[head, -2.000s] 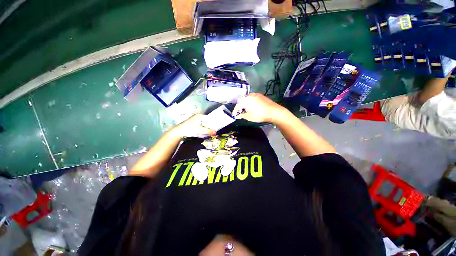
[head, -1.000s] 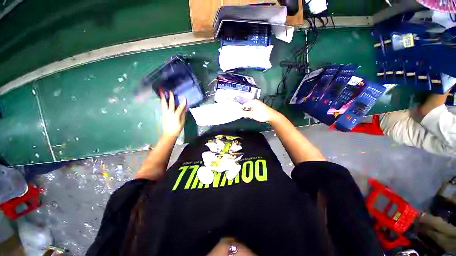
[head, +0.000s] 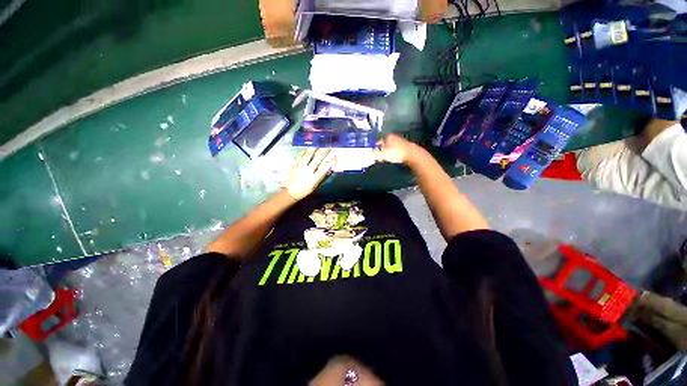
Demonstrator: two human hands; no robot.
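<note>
A dark blue retail phone box [head: 335, 134] with an open flap lies in front of me on the green bench. White sheets [head: 352, 159] show at its near side. My left hand [head: 307, 173] is at the box's near left corner, fingers spread and pointing forward. My right hand [head: 393, 149] is closed at the near right corner, its fingertips on the box or sheet edge; which one is unclear. A second blue box [head: 260, 131] stands open to the left. Behind, a white sheet [head: 352, 73] lies over boxes in a larger carton [head: 354, 36].
Several blue retail boxes [head: 508, 128] lie fanned out on the right. Black cables [head: 437, 81] lie between them and the carton. More blue boxes [head: 621, 71] are at far right, near a seated person [head: 640, 170]. Red stools [head: 591, 290] stand on the floor.
My left hand has left the left box and come to the middle box. The middle box now lies turned with its blue side showing. The white sheet my right hand held out has moved down beside it.
</note>
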